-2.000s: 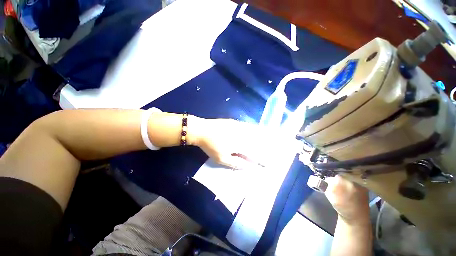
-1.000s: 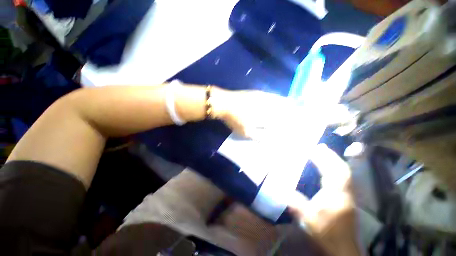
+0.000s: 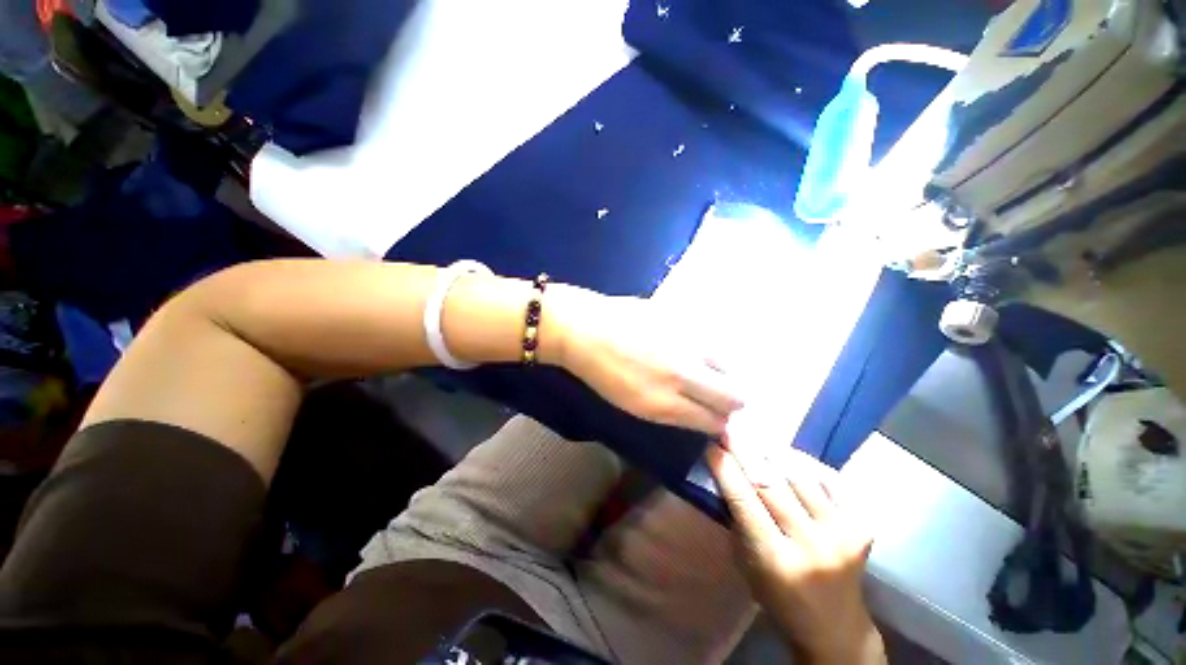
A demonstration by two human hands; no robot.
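Observation:
The navy garment panel (image 3: 546, 195) lies across the machine table and over its front edge, with tiny white marks on it. A white fabric piece (image 3: 748, 292) lies on the panel, bright with glare, left of the needle area. My left hand (image 3: 644, 364) rests on the lower left part of the white piece, fingertips together at its lower edge. My right hand (image 3: 796, 526) lies flat with fingers on the lower end of the cloth, touching my left fingertips. The presser foot area (image 3: 930, 247) is lost in glare.
The cream sewing machine head (image 3: 1067, 143) is at the right, with the lamp (image 3: 836, 150) beside it. Black-handled shears (image 3: 1041, 578) lie on the table at the lower right. Cloth (image 3: 312, 78) is heaped at the upper left.
My right hand has moved from beside the needle down to the lower end of the white piece. My left hand has moved down too. The view has shifted, with the machine further right.

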